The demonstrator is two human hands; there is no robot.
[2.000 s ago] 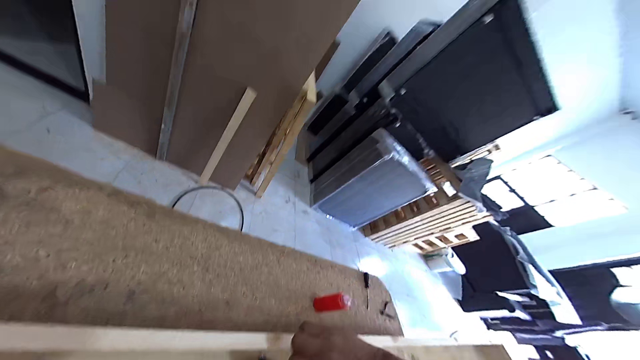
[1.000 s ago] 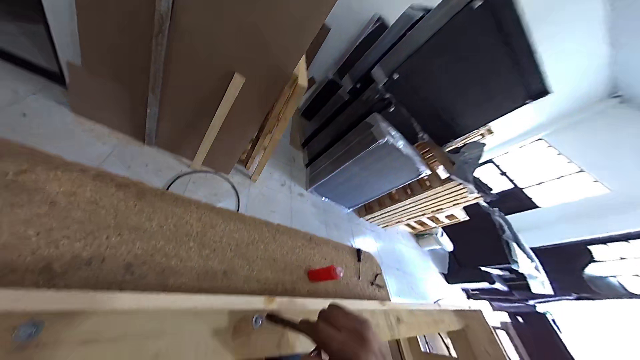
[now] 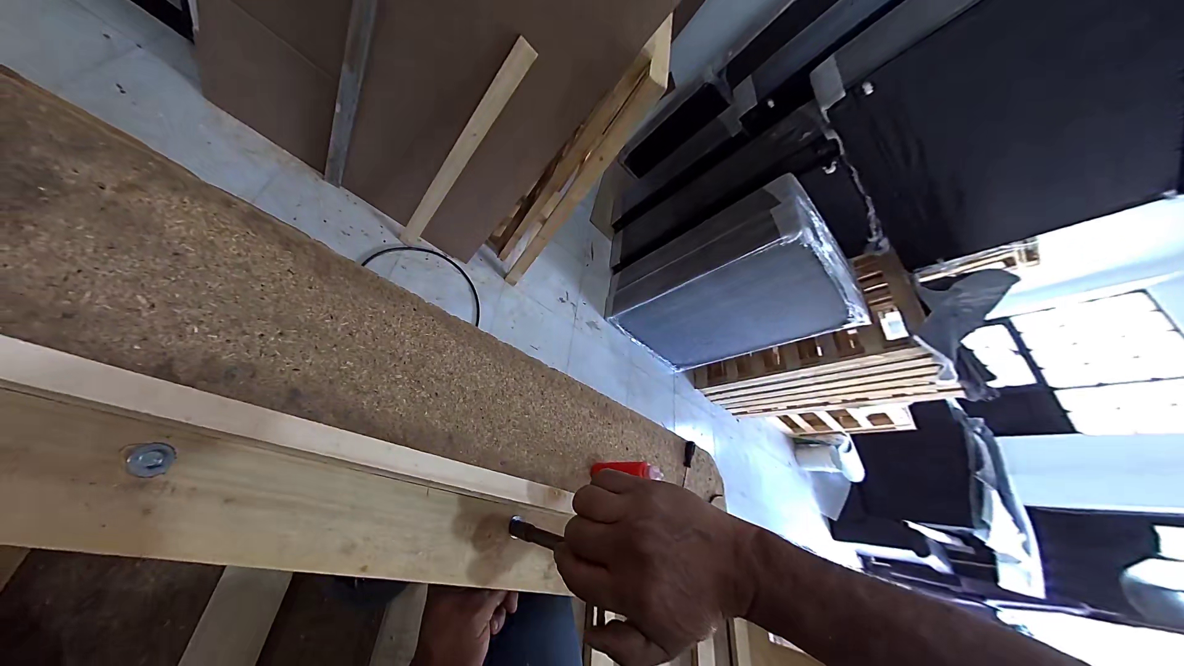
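My right hand (image 3: 638,555) is closed around a dark rod-like tool (image 3: 539,535). The tool's tip meets a small shiny metal fitting in the pale wooden beam (image 3: 305,504). Farther left on the same beam sits a round metal bolt head or washer (image 3: 150,459). Below the beam, partly cut off by the frame, is my left hand (image 3: 467,622) with its fingers curled; what it holds, if anything, is hidden. Just behind my right hand, a red object with a translucent end (image 3: 624,469) lies on the particleboard (image 3: 370,361). A black-handled screwdriver (image 3: 689,453) lies near the board's right end.
Brown panels (image 3: 277,83) and wooden strips (image 3: 472,139) lean beyond the board. A black cable (image 3: 444,254) loops on the tiled floor (image 3: 546,324). Plastic-wrapped grey panels (image 3: 740,287) stand by stacked wooden pallets (image 3: 832,379). Slats (image 3: 236,615) cross below the beam.
My right hand has come up from the bottom edge, where two seconds ago only part of it showed. My left hand now shows below the beam. The view has shifted.
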